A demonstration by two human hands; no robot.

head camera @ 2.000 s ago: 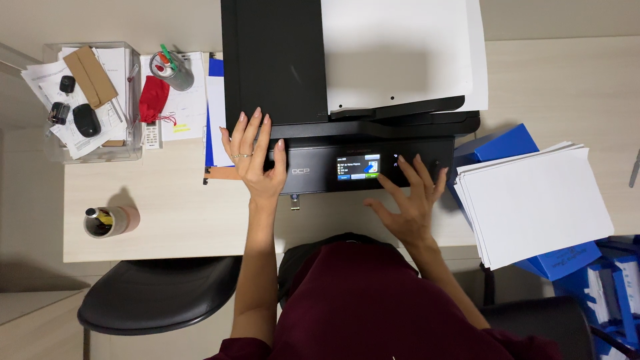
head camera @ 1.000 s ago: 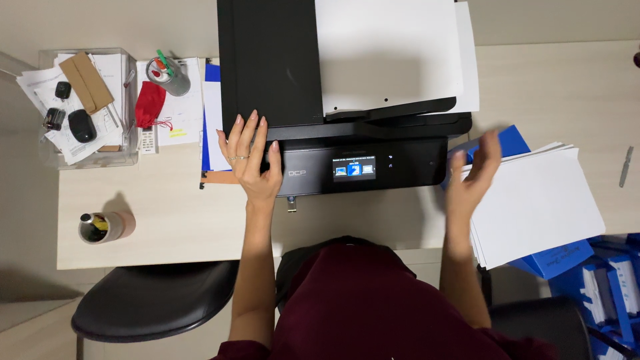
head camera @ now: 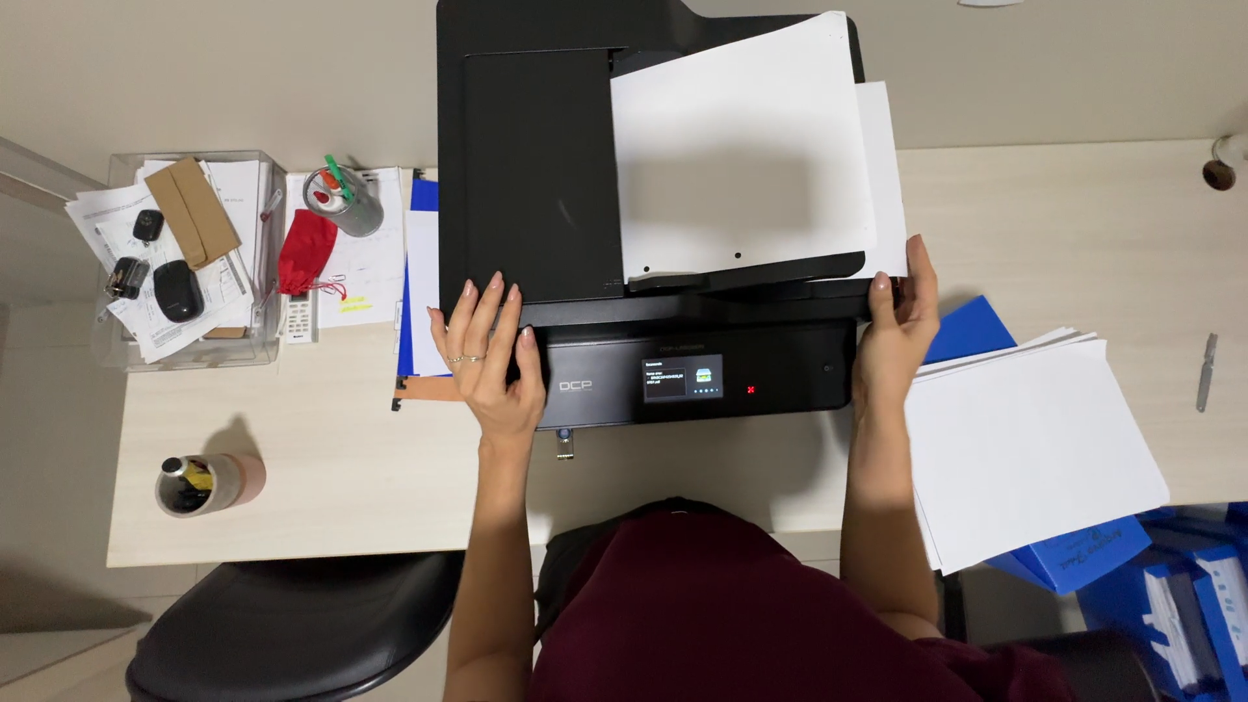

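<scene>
A black multifunction printer (head camera: 536,175) stands on the desk, with white sheets (head camera: 741,166) lying on its document feeder tray. Its front panel has a lit screen (head camera: 682,378) and a red mark glows beside it. My left hand (head camera: 492,366) rests with spread fingers on the printer's front left corner. At the front right corner, my right hand (head camera: 897,322) touches the edge with thumb and fingers apart. A USB stick (head camera: 565,444) sticks out below the panel at the left. Right of the printer, a stack of white paper (head camera: 1033,453) lies on a blue file box (head camera: 1082,558).
A clear tray (head camera: 268,331) of papers, a computer mouse and keys stands left, near a mesh pen cup (head camera: 346,205) and red pouch (head camera: 306,252). Another pen holder (head camera: 200,485) is at the front left. A utility knife (head camera: 1207,372) lies far right; a black chair (head camera: 292,624) is below.
My right hand has moved from the touch panel out to the right, and now touches the printer's right corner. The screen display has changed and a red mark is lit. My left hand stays put.
</scene>
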